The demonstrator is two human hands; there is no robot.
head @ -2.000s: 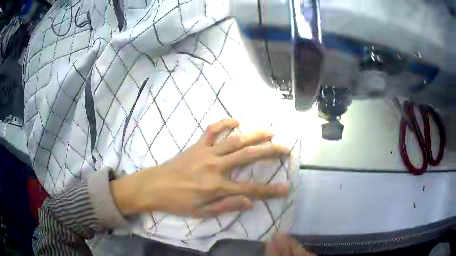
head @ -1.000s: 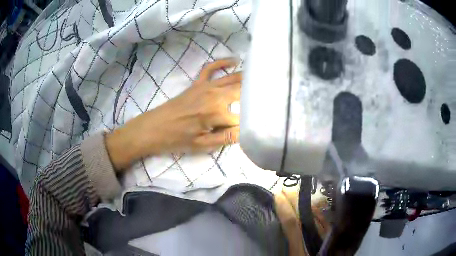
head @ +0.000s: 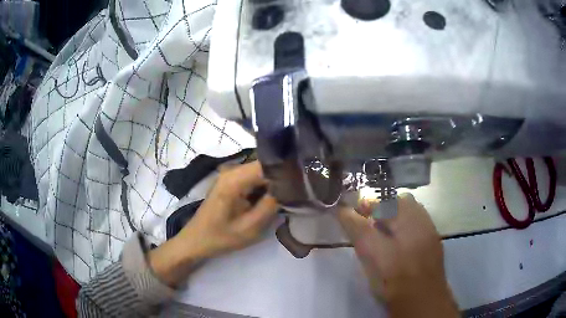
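The white quilted panel [head: 68, 149] with dark diamond stitching lies bunched on the left. A dark grey fabric piece [head: 198, 174] runs from it toward the machine head. My left hand [head: 226, 217] has curled fingers on the grey piece, left of the shiny curved guard [head: 279, 130], which hides part of the work. My right hand [head: 403, 254] is bent at the needle area, just right of the guard; whether its fingertips grip fabric cannot be told. A pale piece with a dark edge [head: 295, 245] lies between the hands.
The white sewing machine head [head: 397, 56] fills the upper right, close above both hands. Red-handled scissors [head: 527, 192] lie on the bed to the right. The table's ribbed front edge [head: 527, 295] curves along the bottom right.
My left hand has moved off the quilted panel onto the grey piece. The grey fabric has gone from the front edge up toward the needle. My right hand has come up beside the needle.
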